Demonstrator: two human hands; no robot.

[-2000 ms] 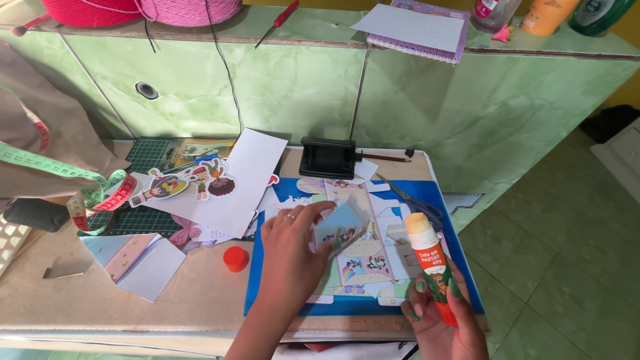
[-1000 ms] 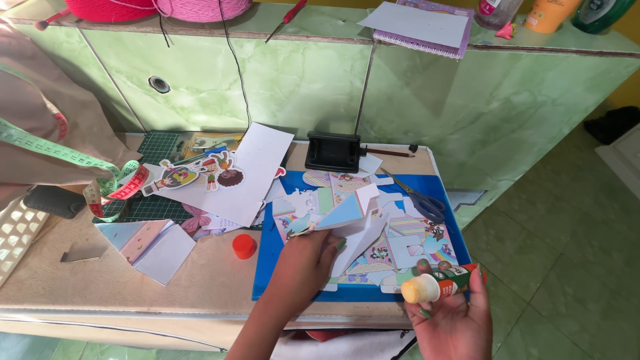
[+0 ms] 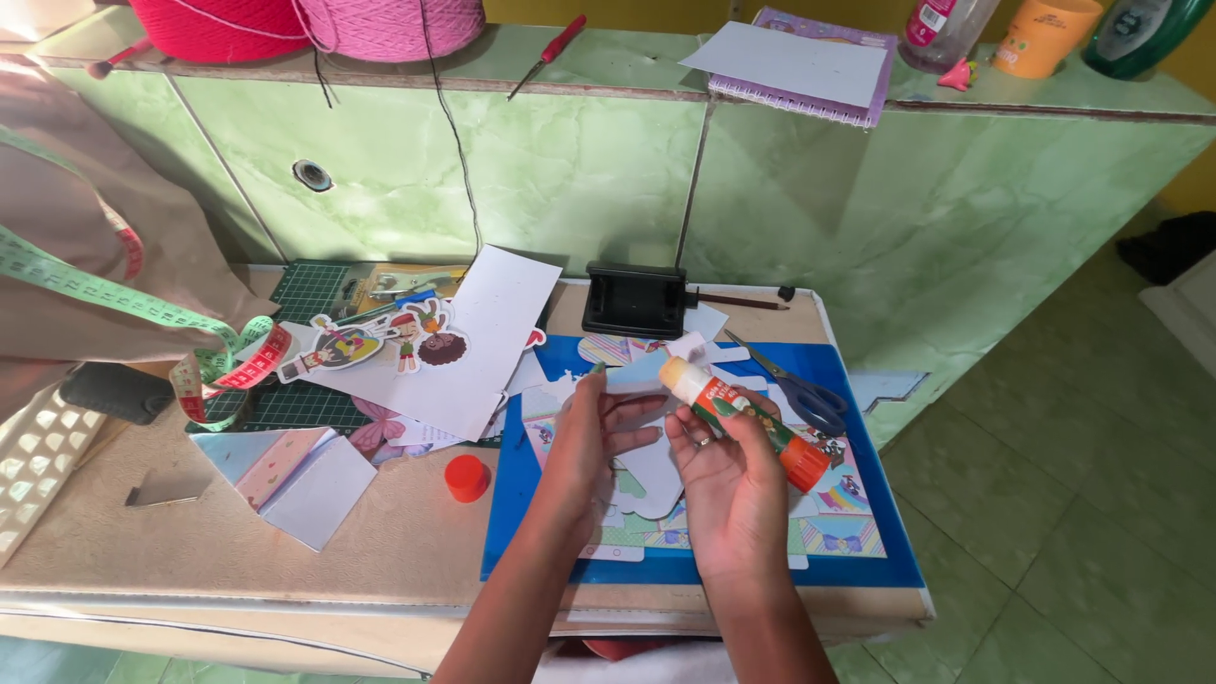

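My left hand grips a small folded paper piece, pale blue on one face, above the blue mat. In my right hand is an uncapped glue stick, its tip up and to the left, close by the paper. Printed paper cut-outs lie beneath both hands, partly hidden by them. The red glue cap stands on the table left of the mat. Blue-handled scissors rest at the mat's right side.
A black stand and a brown pencil lie behind the mat. To the left are a folded paper, paper figures, a green cutting mat and a tape measure. Yarn and a notebook sit on the tiled ledge.
My right hand has moved left and up with the glue stick, from the mat's lower right to beside my left hand. The glue stick's tip has come near the held paper.
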